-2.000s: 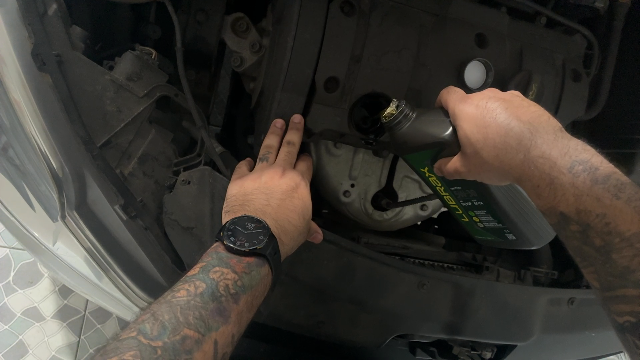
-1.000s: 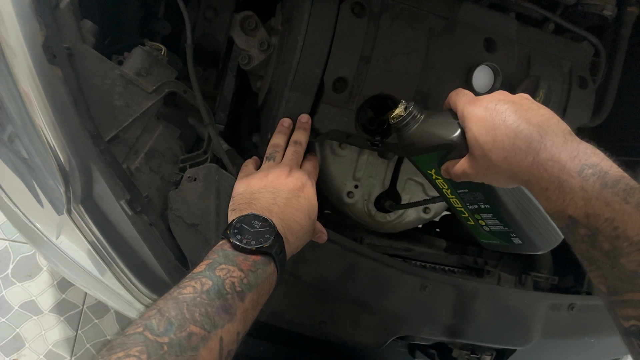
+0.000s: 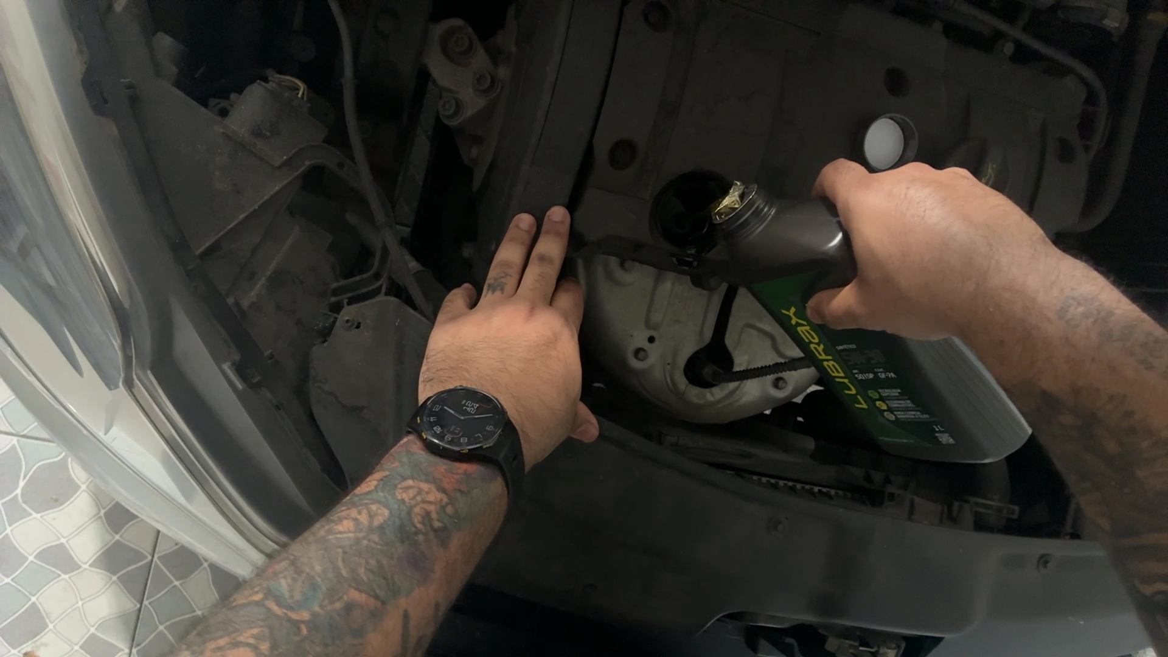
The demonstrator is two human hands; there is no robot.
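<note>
My right hand [image 3: 922, 246] grips a grey Lubrax engine oil bottle [image 3: 876, 365] with a green label. The bottle lies tilted, its uncapped neck with torn foil at the edge of the round oil filler opening [image 3: 684, 214] in the engine cover [image 3: 748, 100]. Whether oil is flowing out cannot be seen. My left hand [image 3: 511, 347], with a black watch [image 3: 464, 422] on its wrist, rests palm down with fingers apart on the dark edge left of the metal heat shield [image 3: 675, 338]. A bottle cap [image 3: 885, 141] with a white inside sits on the engine cover, just beyond my right hand.
The front body panel [image 3: 730, 547] runs along the near side of the engine bay. A metal bracket with bolts [image 3: 463, 73] and a black hose [image 3: 351, 119] are at the upper left. The light-coloured fender [image 3: 64, 274] borders the left, with tiled floor [image 3: 64, 538] below it.
</note>
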